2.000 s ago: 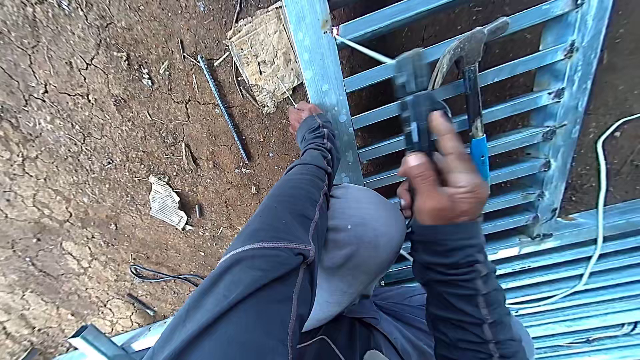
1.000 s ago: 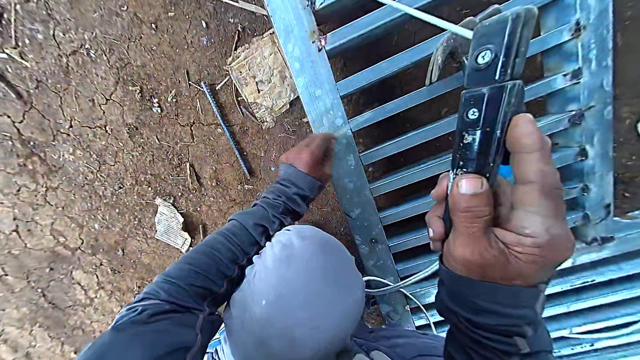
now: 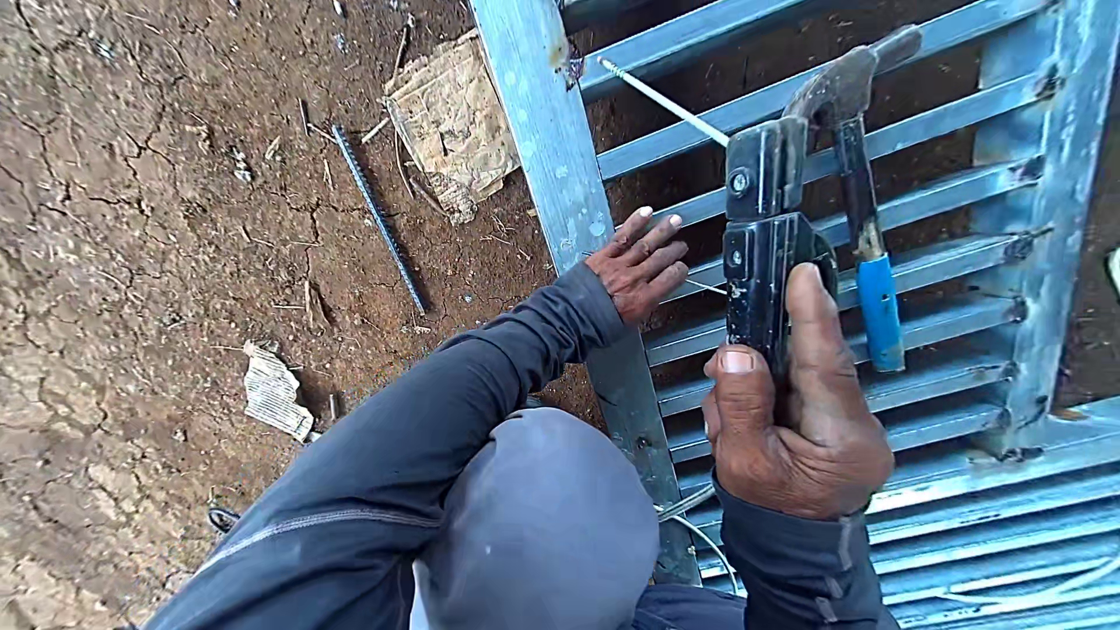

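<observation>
My right hand (image 3: pixel 796 411) grips a black welding electrode holder (image 3: pixel 759 254) above the slats. A pale welding electrode (image 3: pixel 665 103) juts from its head up and left, its tip near the joint of a slat and the side rail. My left hand (image 3: pixel 639 267) lies over the galvanized steel side rail (image 3: pixel 560 157) with its fingers spread and nothing in them. Just right of the holder, a claw hammer (image 3: pixel 862 166) with a blue grip rests on the slats (image 3: pixel 927 276) of the metal frame.
On the cracked soil at left are a ribbed steel rod (image 3: pixel 378 219), a flattened piece of cardboard (image 3: pixel 455 122) and a torn scrap of printed paper (image 3: pixel 273 391). A pale cable (image 3: pixel 704 538) passes by my knee (image 3: pixel 556 525). More slatted metal (image 3: pixel 1006 534) spans the lower right.
My left hand, earlier on the soil side of the rail, now reaches across it with spread fingers. The electrode holder has moved down from the upper right, so the whole electrode shows.
</observation>
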